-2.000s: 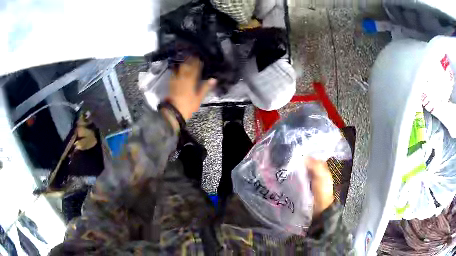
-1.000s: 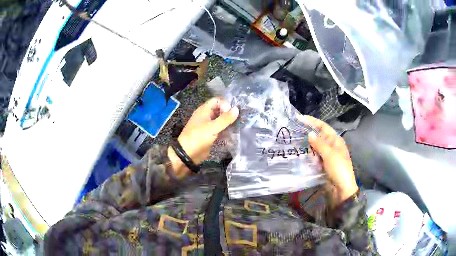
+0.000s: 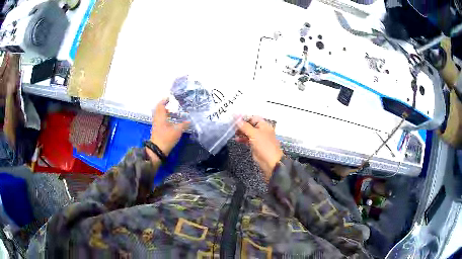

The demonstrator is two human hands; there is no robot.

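Note:
A clear plastic bag [image 3: 207, 114] with handwritten black marks and dark items in its far left part is held between my hands at the front edge of the white table. My left hand [image 3: 167, 126] holds the bag's left side, the dark items lying just beyond its fingers. My right hand [image 3: 259, 140] pinches the bag's near right corner by the zip edge. The far part of the bag lies over the tabletop.
A white sewing machine [image 3: 349, 66] with a blue stripe stands at the right of the white table [image 3: 162, 40]. A brown strip [image 3: 101, 45] lies at its left. Below are a blue crate [image 3: 124, 144] and a red crate [image 3: 56, 139].
The view has turned from the floor and stool to the sewing table. Both hands have carried the bag to the table's front edge, and its writing is now tilted.

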